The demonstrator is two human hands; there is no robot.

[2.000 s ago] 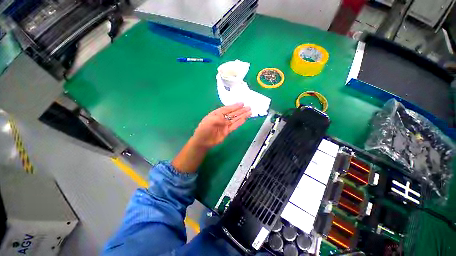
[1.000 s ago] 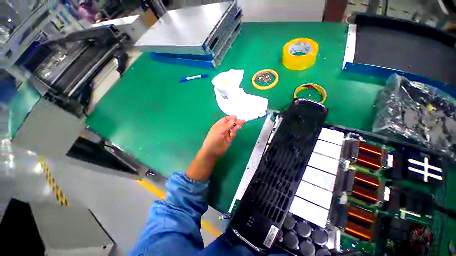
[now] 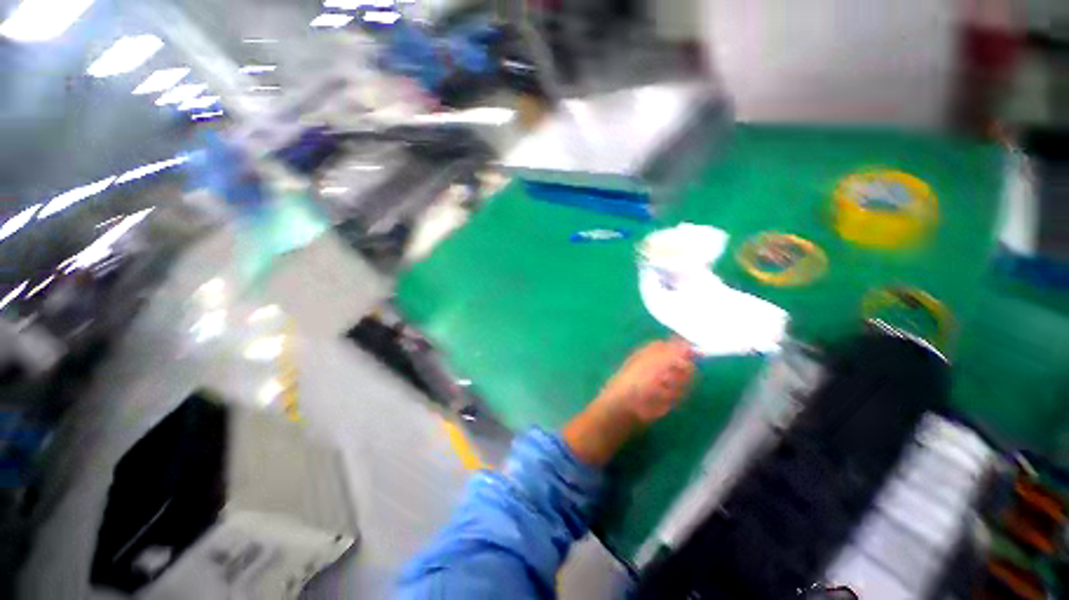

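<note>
The view is strongly blurred. My left hand (image 3: 654, 381), bare, is over the green mat at the near side of the white wipe (image 3: 715, 307), its fingers curled closed. Small metal screws show in it in the earlier frames; blur and the fingers hide them now. A white cup (image 3: 674, 258) is on the wipe. The black vented panel (image 3: 809, 469) lies to the right of my hand, beside white blocks (image 3: 920, 510) and orange windings (image 3: 1032, 516), cut off by the right edge. My right hand is out of the picture.
Two thin yellow rings (image 3: 782, 259) (image 3: 947, 322) and a thick yellow tape roll (image 3: 885, 209) lie on the green mat (image 3: 516, 299). A blue pen (image 3: 601, 236) and stacked metal covers (image 3: 610, 135) are farther back. A pale AGV cart (image 3: 264, 551) stands lower left.
The view has swung left, so the bench things shift right and down in the picture. My left hand has gone from open palm up to curled fingers and stays near the wipe.
</note>
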